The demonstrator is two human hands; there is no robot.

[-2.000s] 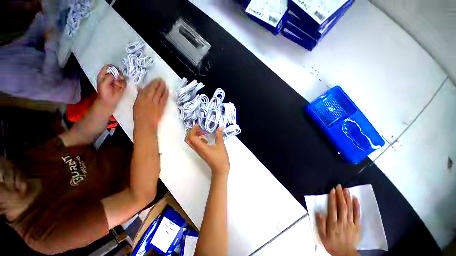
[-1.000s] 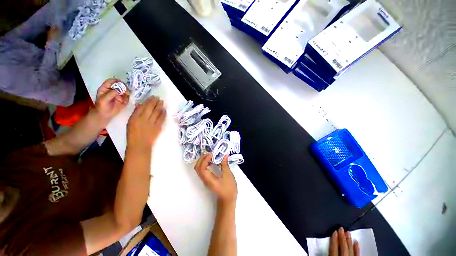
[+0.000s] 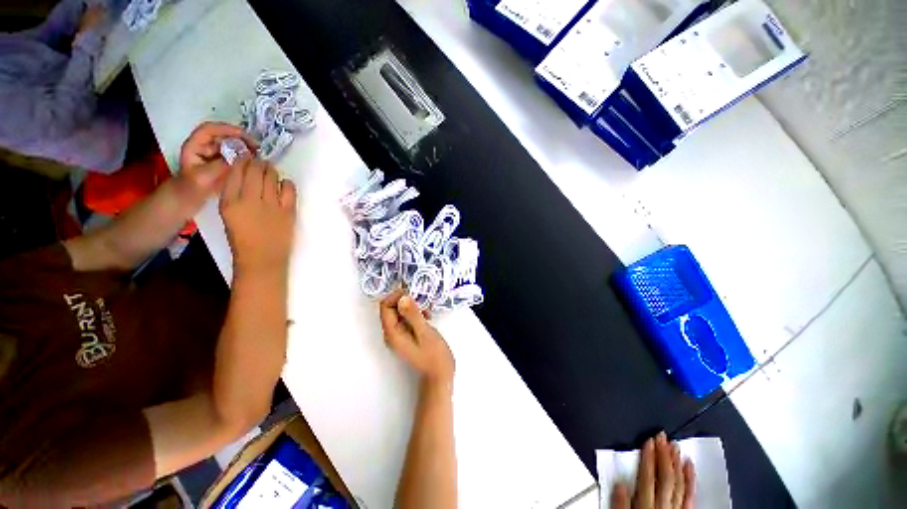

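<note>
A pile of coiled white cables (image 3: 413, 244) lies on the white bench beside the black strip. My left hand (image 3: 420, 343) is at the near edge of the pile, thumb and fingertips against the lowest coils; whether it grips one cannot be told. My right hand (image 3: 656, 477) lies flat, fingers slightly apart, on a white wipe (image 3: 711, 472) at the bottom edge, partly cut off. A blue blister tray (image 3: 691, 318) sits across the edge of the black strip, above the wipe.
Another worker (image 3: 109, 368) at left handles a coil beside a smaller cable pile (image 3: 276, 111). A greyish clear case (image 3: 398, 99) lies on the black strip (image 3: 517, 249). White-blue retail boxes (image 3: 696, 75) stand at the top right. A carton (image 3: 234, 467) with blue items is below the bench.
My left thumb and fingers have come closer together at the pile. My right hand and the wipe sit lower in view than at first. The other worker's two hands have come together at a coil.
</note>
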